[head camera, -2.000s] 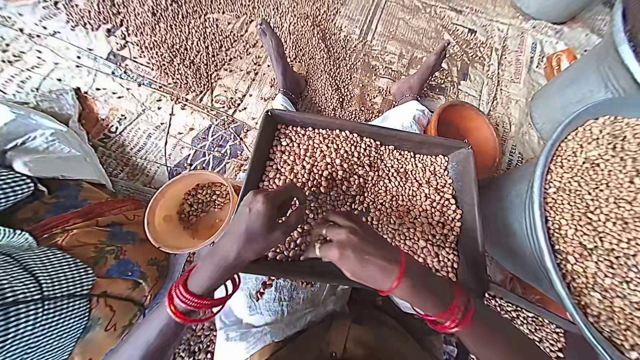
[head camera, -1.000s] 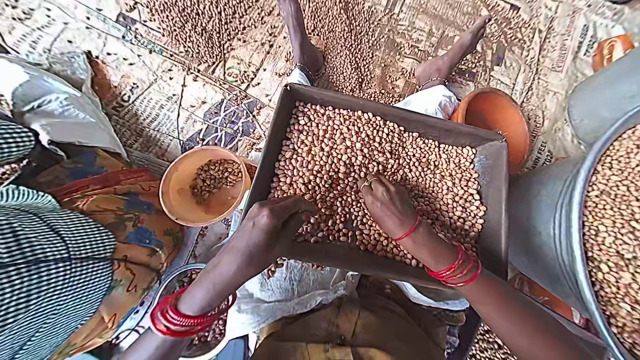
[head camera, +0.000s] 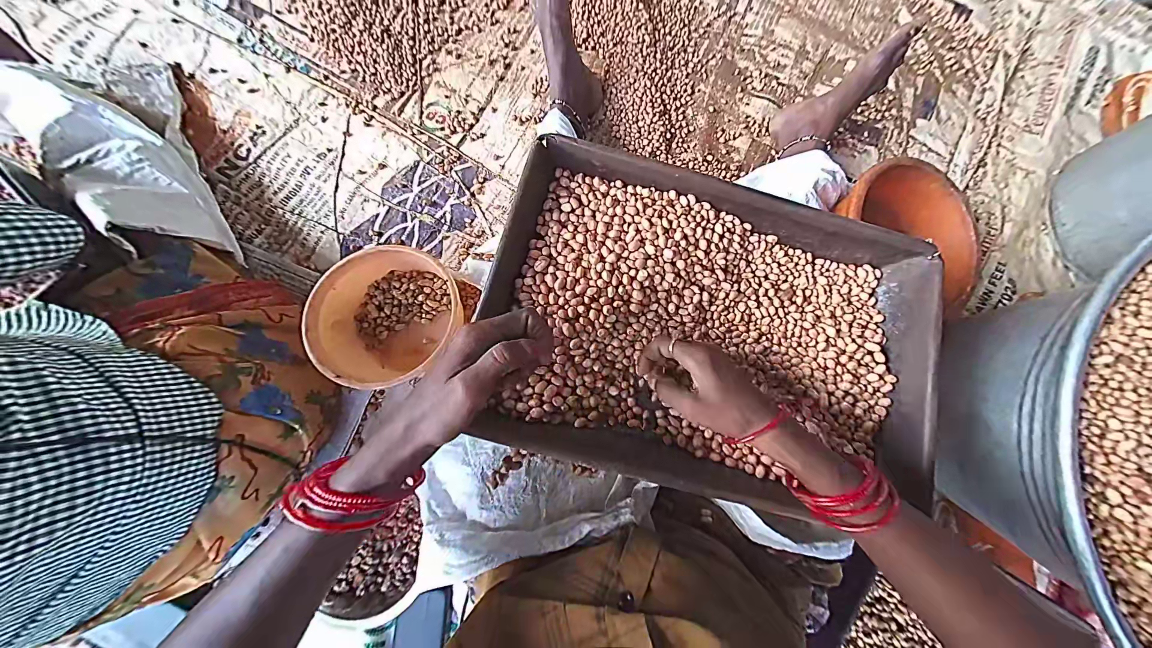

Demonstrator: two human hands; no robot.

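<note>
A dark rectangular metal tray (head camera: 909, 360) rests tilted across my lap, filled with light brown nuts or beans (head camera: 684, 270). My left hand (head camera: 490, 360) is at the tray's left side, over its edge, fingers curled; whether something is between them is hidden. Inside the tray my right hand (head camera: 706, 387) touches the nuts near the front, fingertips bent down and partly hidden. Just left of the tray, beside my left hand, stands an orange plastic bowl (head camera: 328, 333) with some darker pieces in it. Red bangles circle both wrists.
On the right stands a large metal bucket (head camera: 1008, 423) full of nuts, with an orange bowl (head camera: 927, 216) behind the tray corner. A person in checked cloth (head camera: 99, 441) sits close on the left. Printed sheeting (head camera: 279, 171) with scattered nuts covers the ground. A container of dark pieces (head camera: 378, 567) stands below.
Two seconds ago both hands were close together at the tray's front left; my right hand has since moved right, away from my left. The view has shifted somewhat.
</note>
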